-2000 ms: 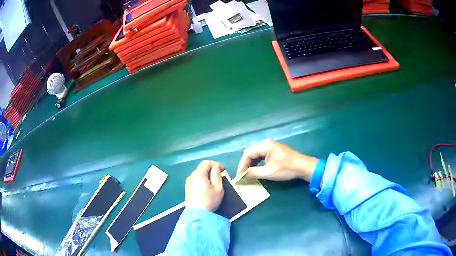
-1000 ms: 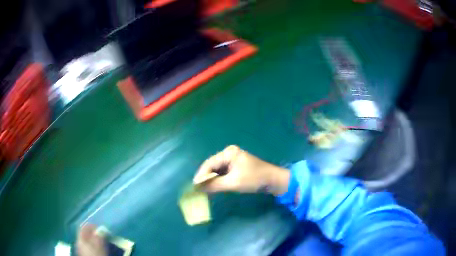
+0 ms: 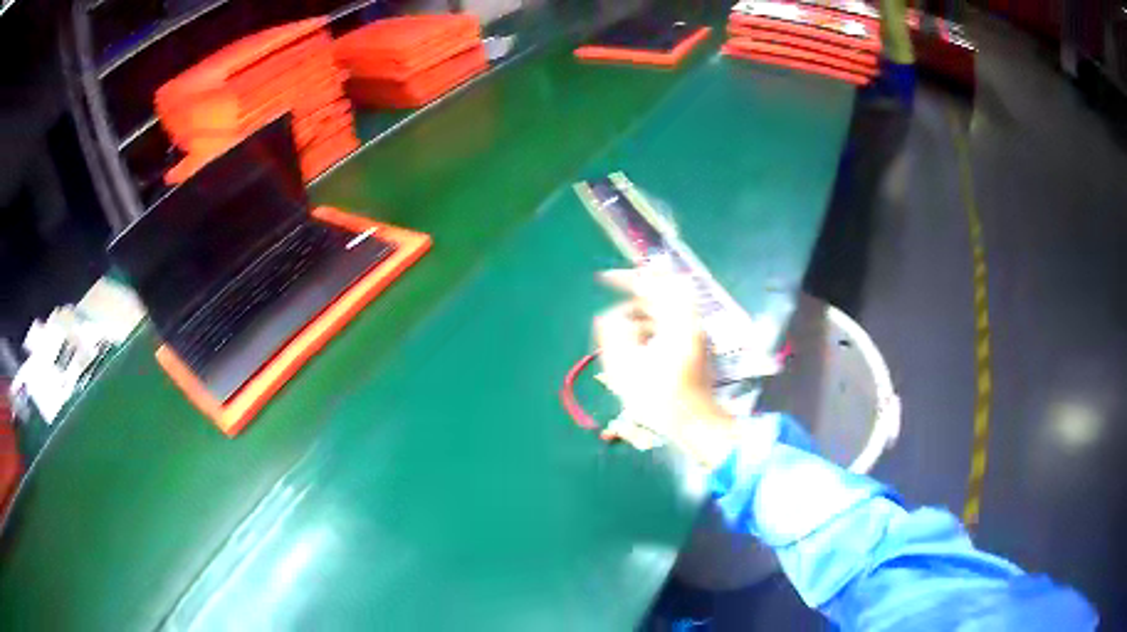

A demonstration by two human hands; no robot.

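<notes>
My right hand (image 3: 661, 358), blurred and overexposed, is over the right edge of the green bench. Whether it holds anything cannot be told. A long narrow silver-black part (image 3: 630, 228) lies partly under the hand and runs out above and to its right. A thin red lead (image 3: 576, 393) curves out left of the hand, with pale pointed pieces (image 3: 637, 432) just below it. My left hand is not in view.
An open laptop (image 3: 278, 290) sits on a red-orange tray (image 3: 328, 321) at the left. Stacked red-orange trays (image 3: 253, 87) line the far side, with more at the top right (image 3: 803, 47). A round white-rimmed bin (image 3: 880, 389) stands beside the bench's right edge.
The view has swung right. My left hand and the black strips have left the picture. My right hand has moved from the strips to the red lead; the cream piece it held no longer shows clearly.
</notes>
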